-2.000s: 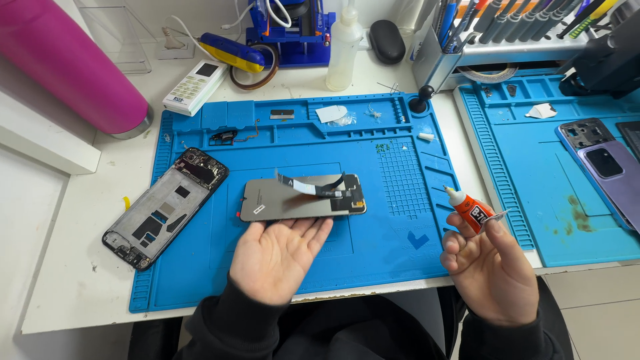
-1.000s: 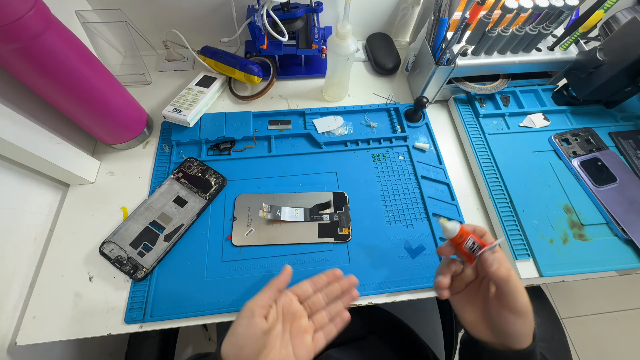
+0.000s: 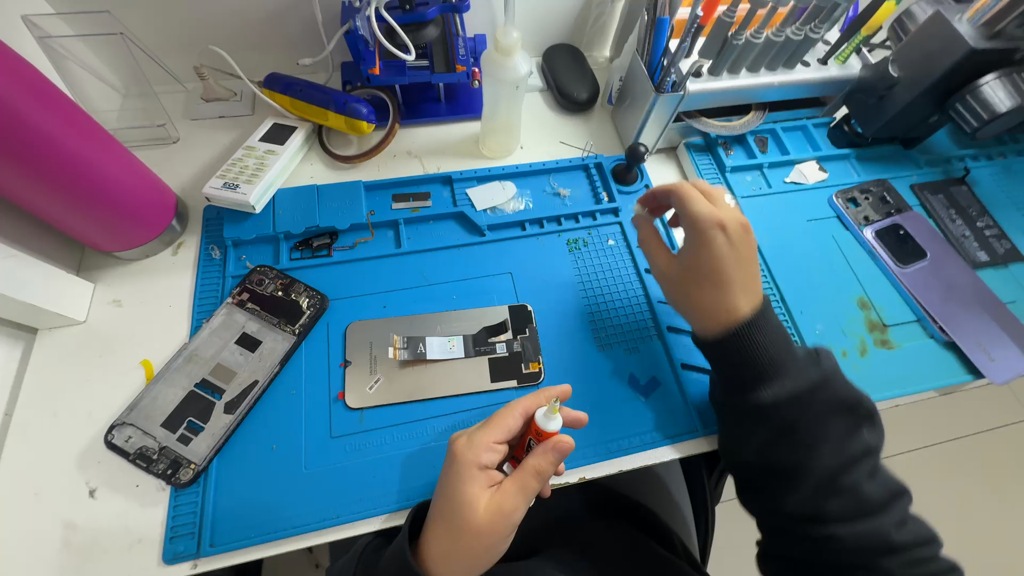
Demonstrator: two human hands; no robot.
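My left hand [image 3: 504, 472] holds a red and white glue tube [image 3: 538, 436] in front of the mat's near edge, its nozzle pointing up. Over the mat's right side is my right hand [image 3: 704, 248], thumb and fingertips close together; a small pale thing shows at the tips, but whether they grip it is unclear. Between them and to the left, a phone display assembly [image 3: 424, 384] lies back side up on the blue silicone repair mat [image 3: 280, 496], its flex cable [image 3: 472, 346] folded across it. A phone mid-frame [image 3: 216, 376] rests at an angle on the mat's left.
Along the back stand a white card-terminal-like device [image 3: 256, 164], a brown tape roll [image 3: 376, 152], a blue fixture [image 3: 416, 72], a plastic bottle [image 3: 502, 96] and a tool rack [image 3: 768, 88]. A second mat at right carries a purple phone cover [image 3: 952, 280] and a battery [image 3: 968, 224].
The glue tube has passed from my right hand to my left hand. My right hand has moved up over the mat's right side. The display, earlier over my left hand, lies on the mat.
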